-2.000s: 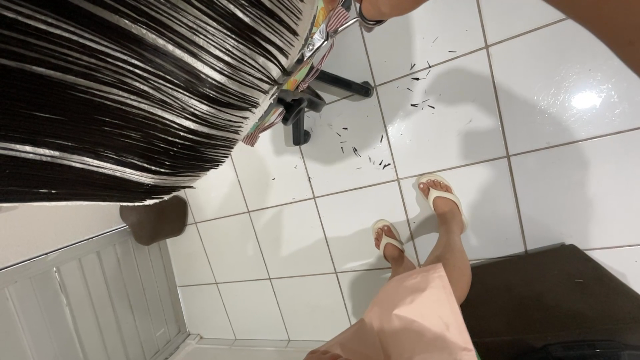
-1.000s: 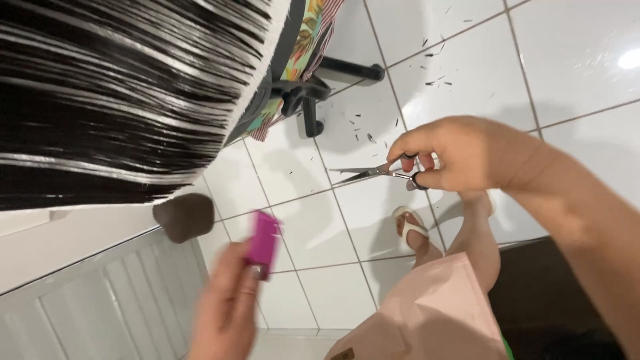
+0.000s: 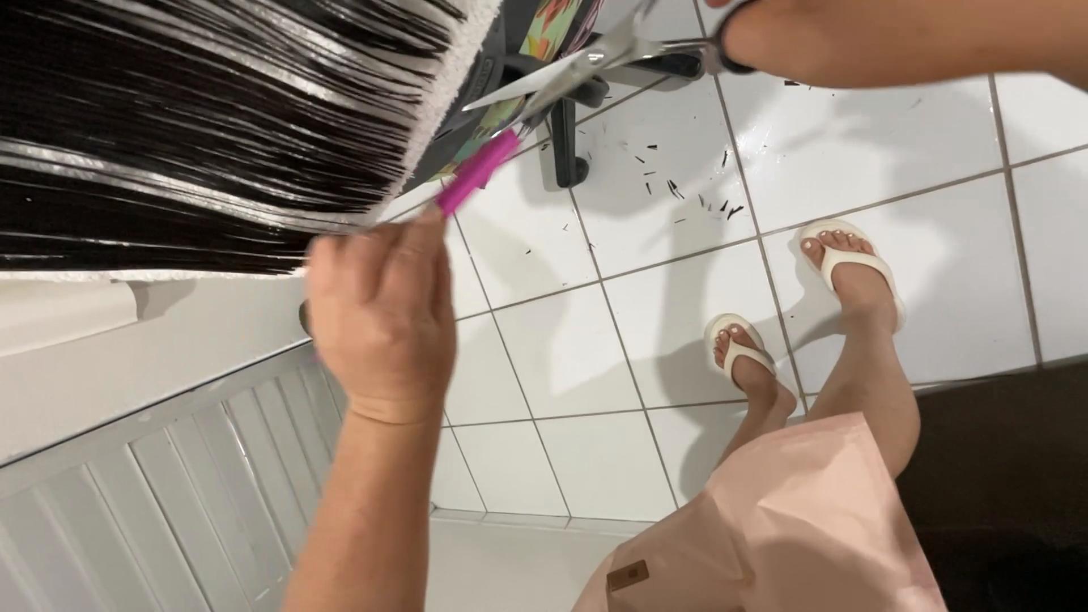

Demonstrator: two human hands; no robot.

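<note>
Long wet dark hair (image 3: 212,153) lies spread over a white towel (image 3: 442,93) at the upper left. My left hand (image 3: 382,306) grips a magenta comb (image 3: 480,172) at the lower tips of the hair; whether the fingers also pinch hair I cannot tell. At the top, my right hand (image 3: 765,38) holds metal hair scissors (image 3: 595,59) by the finger loops, the blades parted and pointing left towards the towel's edge. The blade tips are just above the comb's far end.
A chair's black wheeled base (image 3: 565,140) stands behind the scissors. Short hair clippings (image 3: 674,189) are scattered on the white tiled floor (image 3: 544,357). My feet in white flip-flops (image 3: 858,255) are at the right, near a dark brown surface (image 3: 1003,459). Grey panelling (image 3: 170,501) runs along the lower left.
My left hand with the comb has moved up to the hair's tips. My right hand with the scissors has moved up to the top, and the blades are now wider apart.
</note>
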